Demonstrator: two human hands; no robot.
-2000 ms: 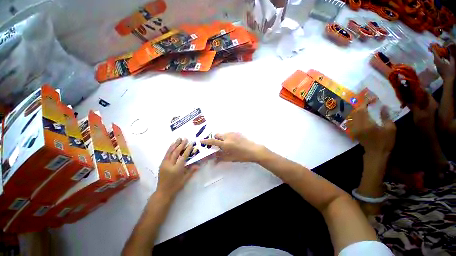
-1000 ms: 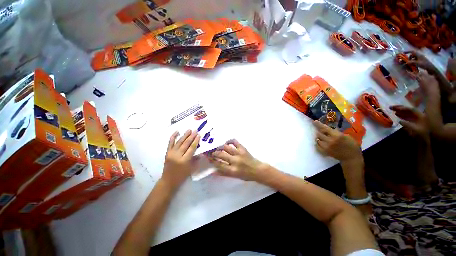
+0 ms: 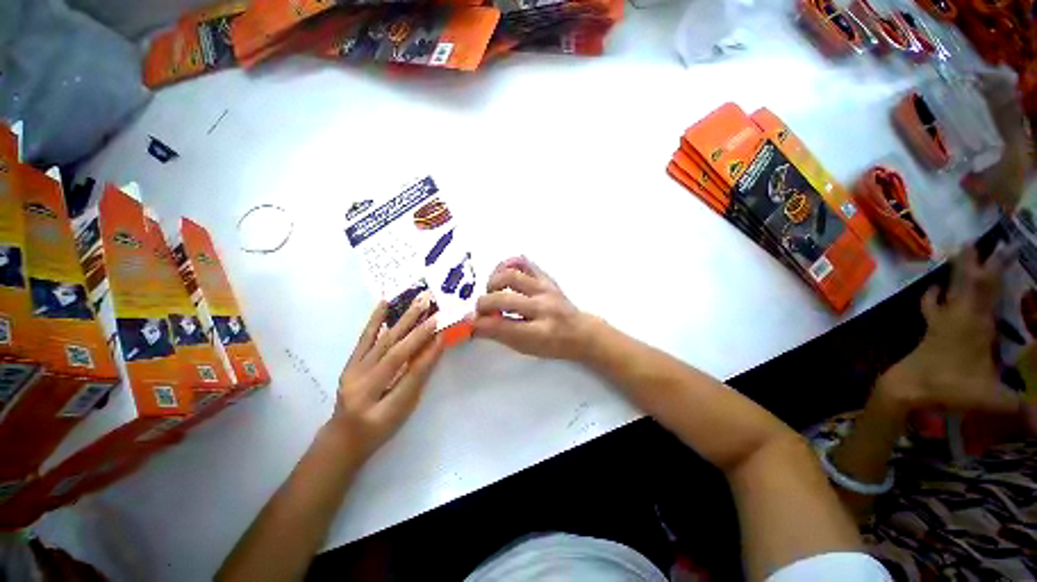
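A retail box lies on the table in front of me, its white back panel up, with a dark heading and product pictures. My left hand lies with its fingers on the lower left of the box. My right hand is at the lower right end, fingers curled at the narrow orange closing flap. The fingers hide part of the flap, so I cannot tell if it is fully closed. The inside of the box is hidden.
Finished boxes stand at left, beside a thin ring and a small black piece. Flat cartons lie at the back. Flat-looking cartons and coils in clear trays lie right, near another person's hand.
The view has shifted. The orange flap now shows between my hands, and the clear piece seen below the box is gone from view. The other person's hand has left the cartons at right.
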